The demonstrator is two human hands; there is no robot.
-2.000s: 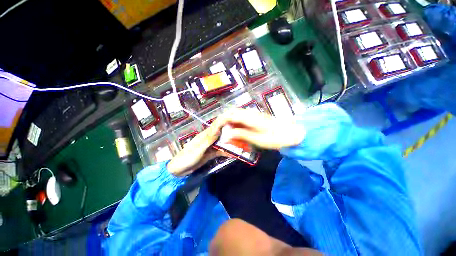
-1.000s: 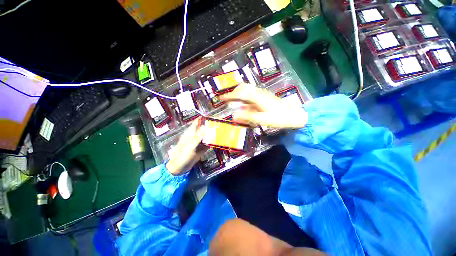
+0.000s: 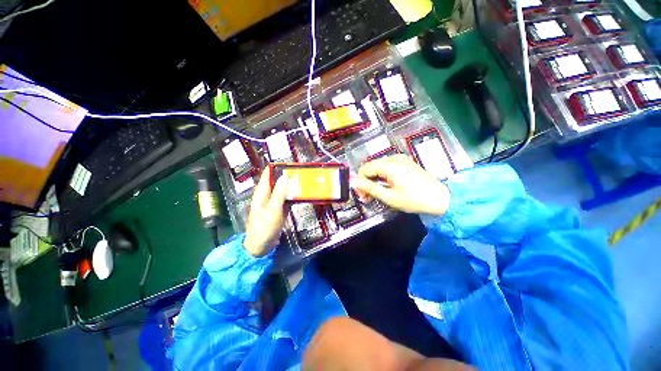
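My left hand [image 3: 265,215] holds a handheld unit [image 3: 310,182] by its left end, with the orange lit screen facing up, above the blister tray [image 3: 429,116]. My right hand [image 3: 398,182] is at the unit's right end, fingertips pinched together at the end of a white cable [image 3: 324,148]; the plug itself is too small to make out. Another unit with an orange lit screen [image 3: 342,118] lies on the tray with a white lead at its left end. Several units with white labels lie in the tray pockets.
A barcode scanner [image 3: 480,98] and black mouse [image 3: 438,48] lie right of the tray. A second tray of units [image 3: 556,88] is at the far right. A keyboard [image 3: 312,51] lies behind. A dark bottle or tool [image 3: 209,203] and white mouse [image 3: 102,259] are at left.
The held unit has turned level, its orange screen now in full view, and moved slightly up. My right hand has moved down from the tray's lit unit to the held unit's right end.
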